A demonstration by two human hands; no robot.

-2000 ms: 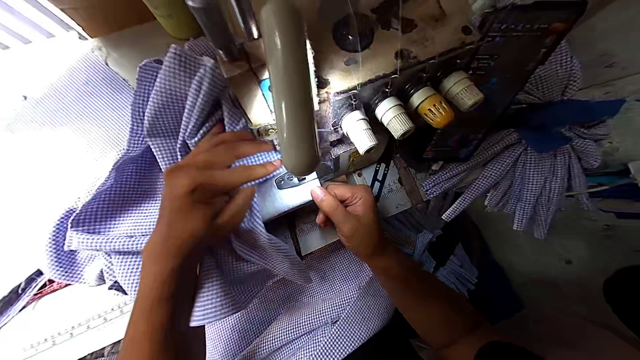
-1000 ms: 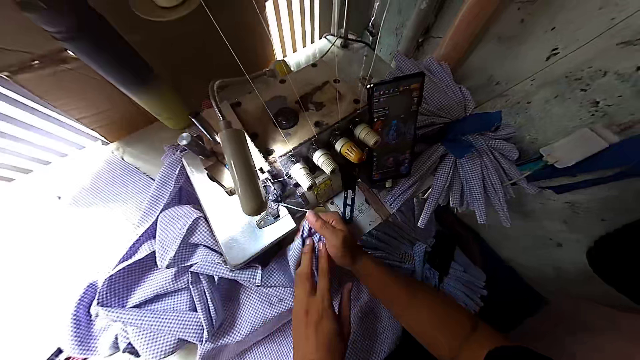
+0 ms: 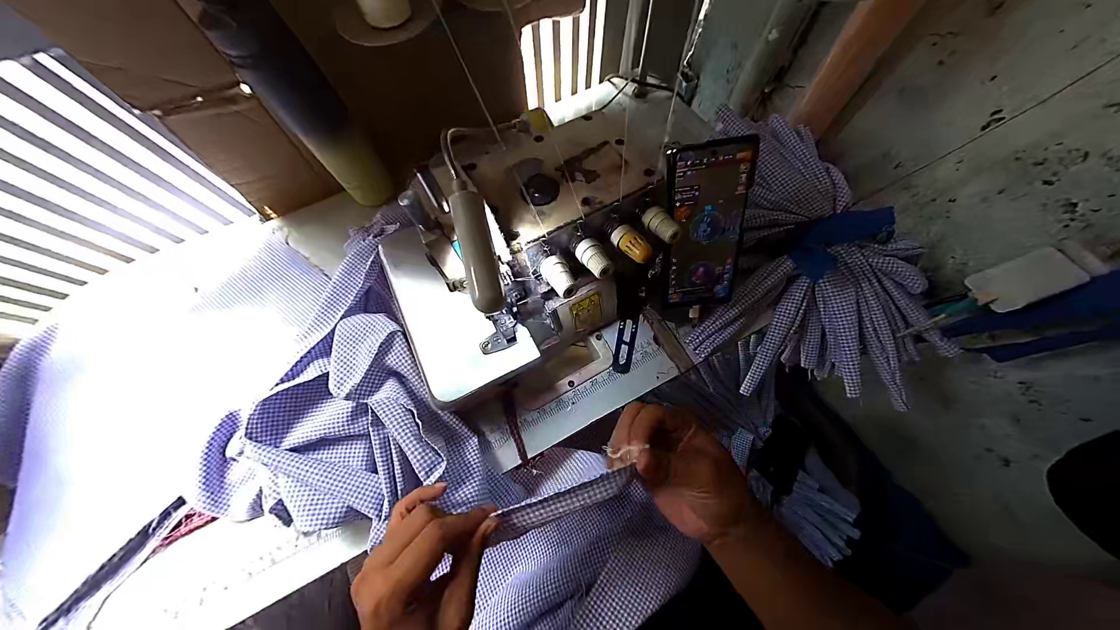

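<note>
Between my two hands a narrow folded strip of checked cloth is stretched, just in front of the overlock sewing machine. My left hand pinches its left end between thumb and fingers. At the right end, my right hand grips the strip, and a short white thread tail shows at those fingertips. Below the strip, blue-and-white checked fabric hangs over the near edge. More of this fabric lies heaped left of the machine. The presser foot stands away from both hands, with no cloth under it.
A phone with a lit screen leans beside the thread tension dials. Bundles of checked strips tied with blue cloth hang at the right. A ruler scale runs along the table edge. A dark roll stands behind, at the left.
My hands have moved from beside the presser foot to the near edge, then apart with the strip stretched between them. The view has shifted back from the machine.
</note>
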